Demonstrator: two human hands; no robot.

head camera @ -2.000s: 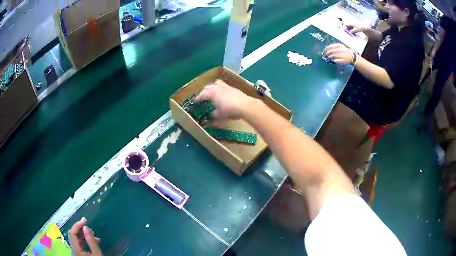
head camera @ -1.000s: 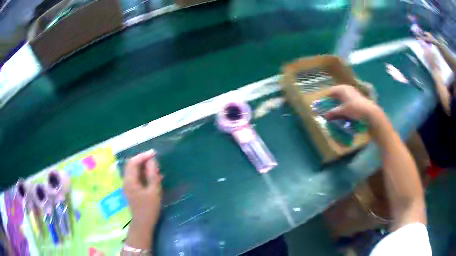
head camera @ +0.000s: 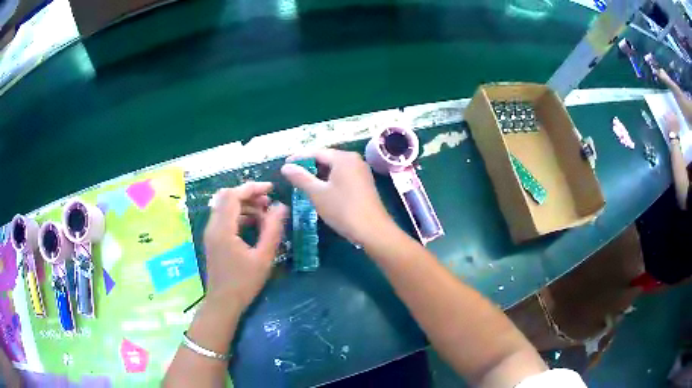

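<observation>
A green circuit board strip (head camera: 306,231) stands lengthwise in front of me, over the dark green bench. My right hand (head camera: 334,186) is shut on its far end, fingers and thumb pinching it. My left hand (head camera: 246,235) is just left of the strip, fingers curled with thumb and fingertips apart; small dark bits show by its fingers, too unclear to name. A pink handheld fan body (head camera: 394,148) lies right of my right hand, its straight handle open with a grey battery (head camera: 422,212) in it.
A cardboard box (head camera: 561,216) at right holds rows of boards (head camera: 516,117) and a green board piece (head camera: 529,180). Several fans (head camera: 80,222) lie on the lime green printed sheet (head camera: 155,303) at left. The conveyor belt (head camera: 250,83) runs beyond the pale edge strip. Another person's arm (head camera: 677,163) shows far right.
My right hand has left the box and come left, now holding the strip. My left hand has moved right, off the sheet's edge, beside the strip. The view has shifted.
</observation>
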